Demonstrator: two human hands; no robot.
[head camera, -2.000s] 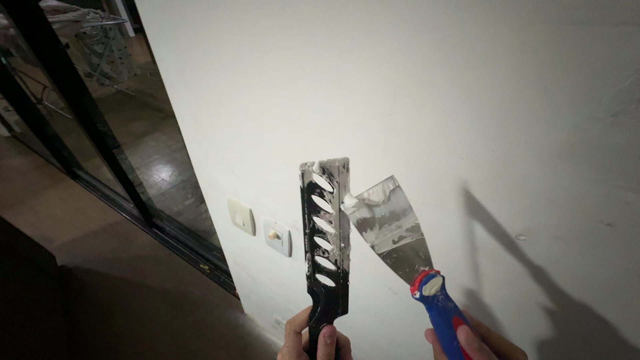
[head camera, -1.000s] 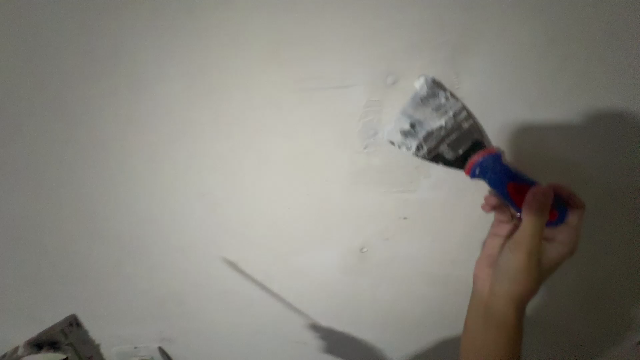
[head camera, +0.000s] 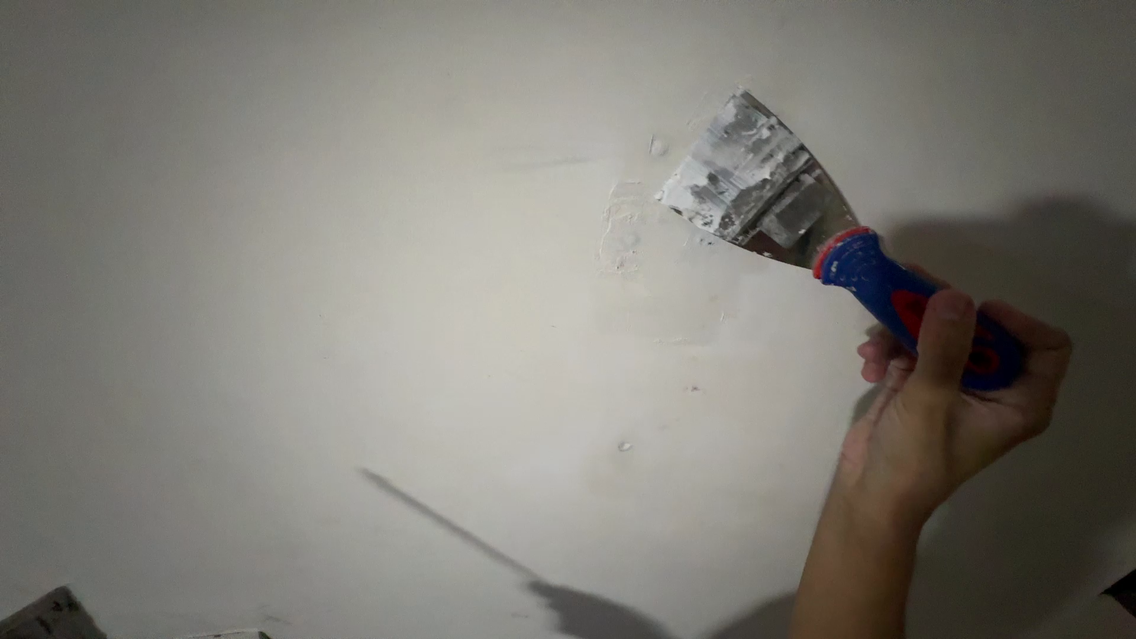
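Observation:
My right hand (head camera: 950, 382) grips the blue and red handle of a putty knife (head camera: 754, 177), right of the middle of the view. The blade is smeared with white filler and points up and left, its edge at or very near the white wall (head camera: 444, 311). Just left of the blade, a rough patch of filler (head camera: 623, 231) shows on the wall. At the bottom left corner is the end of a black blade smeared with filler (head camera: 55, 617). My left hand is out of view, so its hold does not show.
Small pits and marks (head camera: 624, 446) dot the wall below the filler patch. Shadows of a blade and a hand fall across the wall's lower part and right side. A dark object (head camera: 1120, 581) touches the right edge of the view.
Two seconds ago both hands held their blades close together; since then the right hand has raised the putty knife to the wall. The left hand has left the view. The view has swung away from the switches.

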